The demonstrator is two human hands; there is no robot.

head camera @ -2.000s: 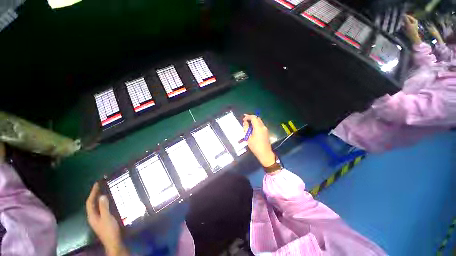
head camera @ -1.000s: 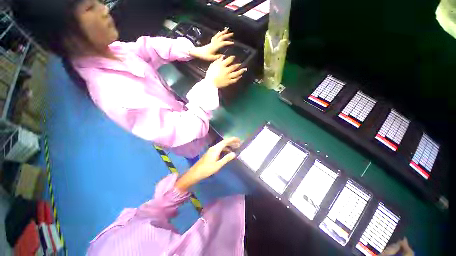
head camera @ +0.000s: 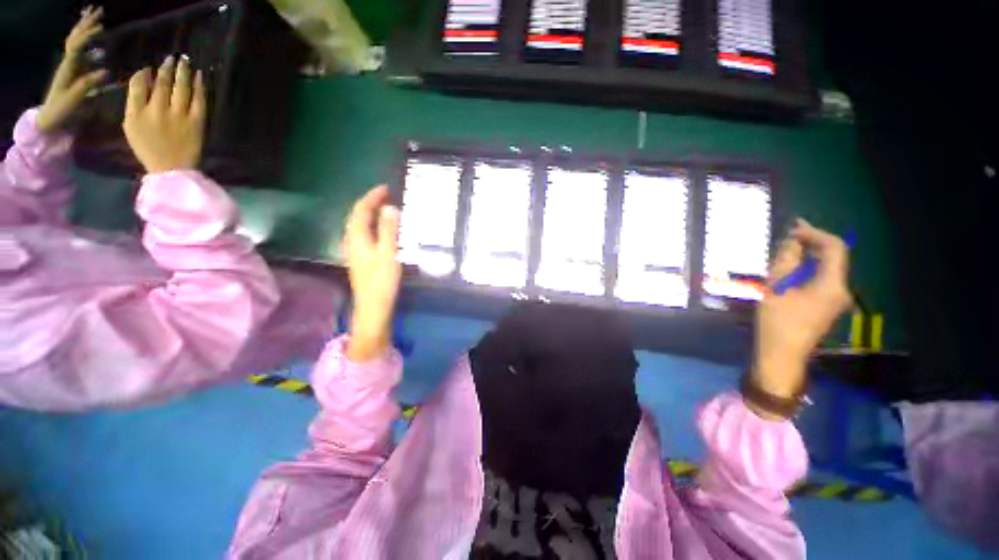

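A black phone tray [head camera: 592, 160] lies in front of me on the green bench mat, with several smartphones [head camera: 572, 230] side by side. Their screens are white and washed by glare; the rightmost phone [head camera: 737, 235] shows some red at its bottom. My left hand [head camera: 374, 246] is at the tray's left end, fingers loosely bent, holding nothing that I can see. My right hand [head camera: 808, 287] is at the tray's right end and holds a blue pen [head camera: 796, 276] pointing towards the rightmost phone.
A second black tray [head camera: 613, 82] with lit phones stands behind. At the left, another person's hands [head camera: 167, 115] are over a dark tray [head camera: 225, 109]. A wrapped post [head camera: 326, 31] stands back left. A pink sleeve [head camera: 955, 454] shows at the right edge. Yellow-black tape [head camera: 844, 491] crosses the blue floor.
The view has swung from the right side to the left and now back over the tray. My right hand with the pen is fully in view again. My left hand stays by the tray's left end.
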